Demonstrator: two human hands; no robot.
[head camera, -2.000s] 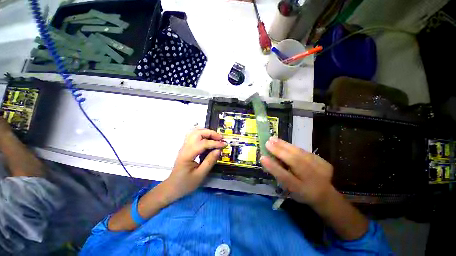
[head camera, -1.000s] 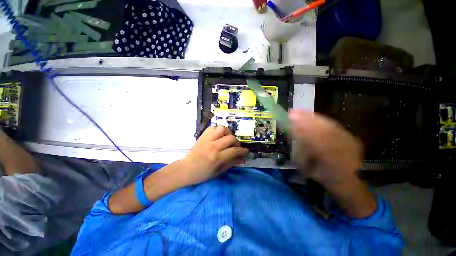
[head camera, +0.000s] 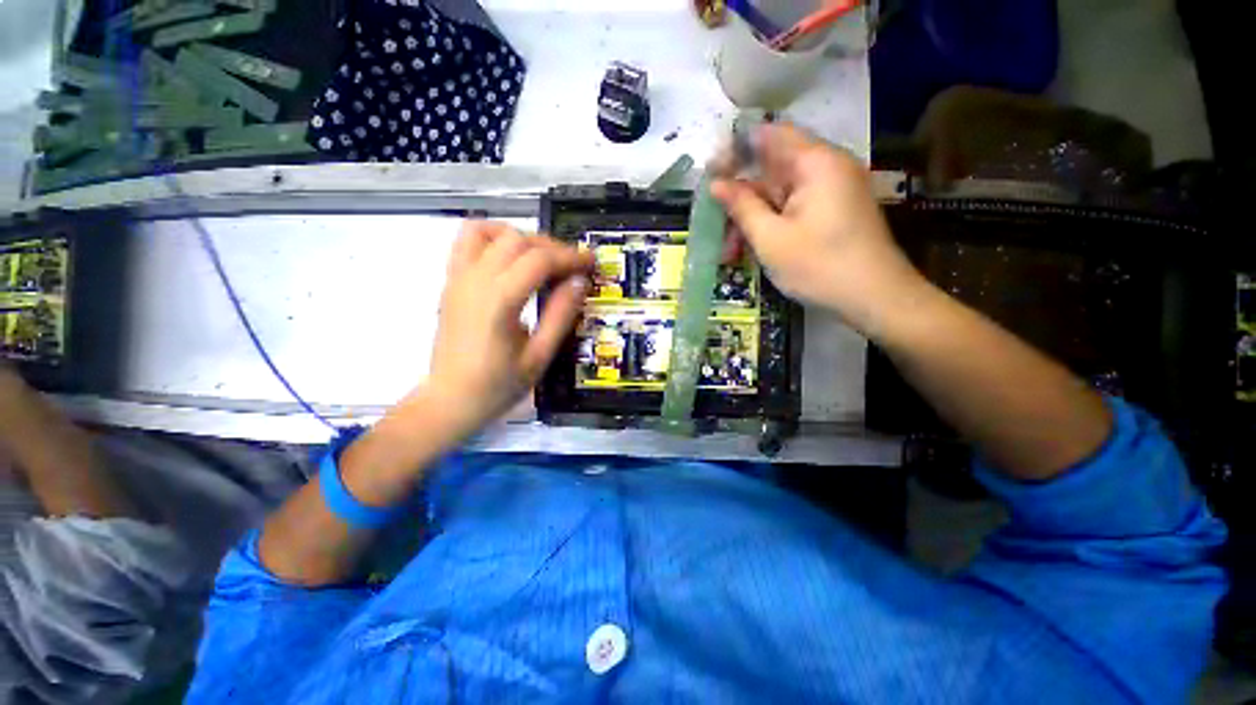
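Note:
The black solder pallet (head camera: 551, 361) lies across the rails in front of me, holding yellow-edged circuit boards (head camera: 639, 311) in two rows. A green hold-down bar (head camera: 692, 320) lies lengthwise over the boards, right of their middle, its lower end over the pallet's near edge. My right hand (head camera: 813, 221) has its fingers at the bar's upper end; a small dark, blurred thing shows at the fingertips. My left hand (head camera: 496, 310) is at the pallet's left side, fingertips by the boards' upper left corner, with nothing visible in it.
A short green piece (head camera: 672, 175) lies at the far rail. Behind are spare green bars (head camera: 227, 83), polka-dot cloth (head camera: 413, 83), a dark-and-silver object (head camera: 624, 103) and a pen cup (head camera: 765, 69). Another pallet (head camera: 90, 296) and a person's arm (head camera: 62, 448) are at left.
My right hand has moved from the bar's lower end to its upper end. The bar has turned from slanted to nearly straight across the boards. My left hand has moved up and left.

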